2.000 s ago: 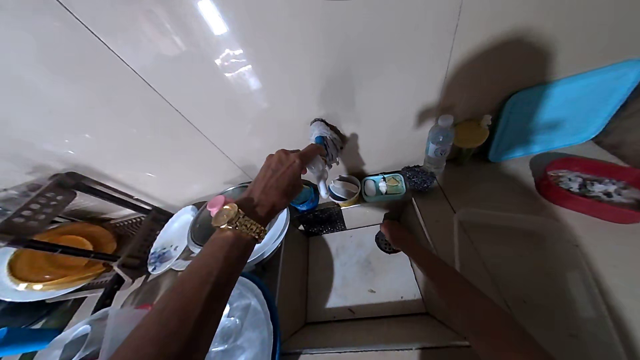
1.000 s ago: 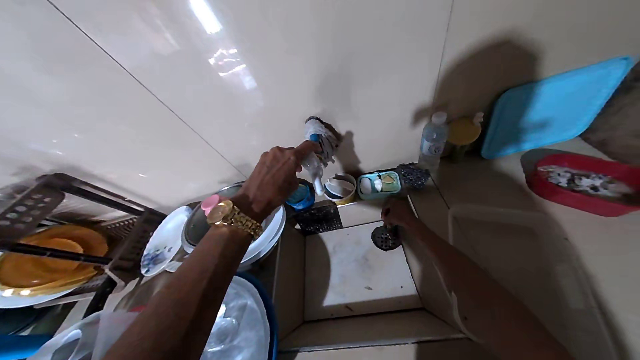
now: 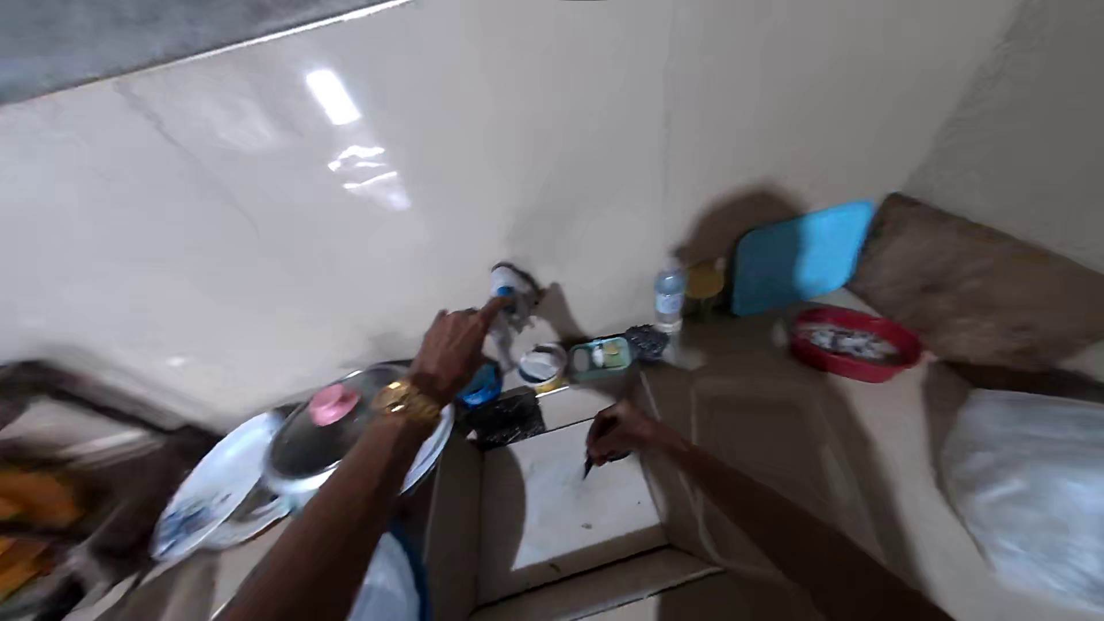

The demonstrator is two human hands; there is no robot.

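My left hand (image 3: 453, 349), with a gold watch on its wrist, reaches to the tap (image 3: 512, 289) on the tiled wall; its index finger touches the blue part, and white cloth or plastic is wrapped around the tap. My right hand (image 3: 617, 431) hangs over the tiled sink basin (image 3: 573, 496), fingers closed on a small dark item (image 3: 588, 468), too blurred to name. Behind the basin stand a blue container (image 3: 481, 384), a round tub (image 3: 542, 364), a green soap dish (image 3: 601, 355) and a dark mesh scrubber (image 3: 647, 341).
Left of the basin are a lidded pot (image 3: 310, 431) with a pink knob, plates (image 3: 216, 479) and a dish rack. To the right stand a plastic bottle (image 3: 669, 297), a blue board (image 3: 802, 259), a red basin (image 3: 854, 343) and a translucent plastic bag (image 3: 1035, 500).
The round dark scrubber that my right hand held over the basin is no longer seen there; a small dark item shows at my fingers. My left hand stays at the tap. The view has shifted.
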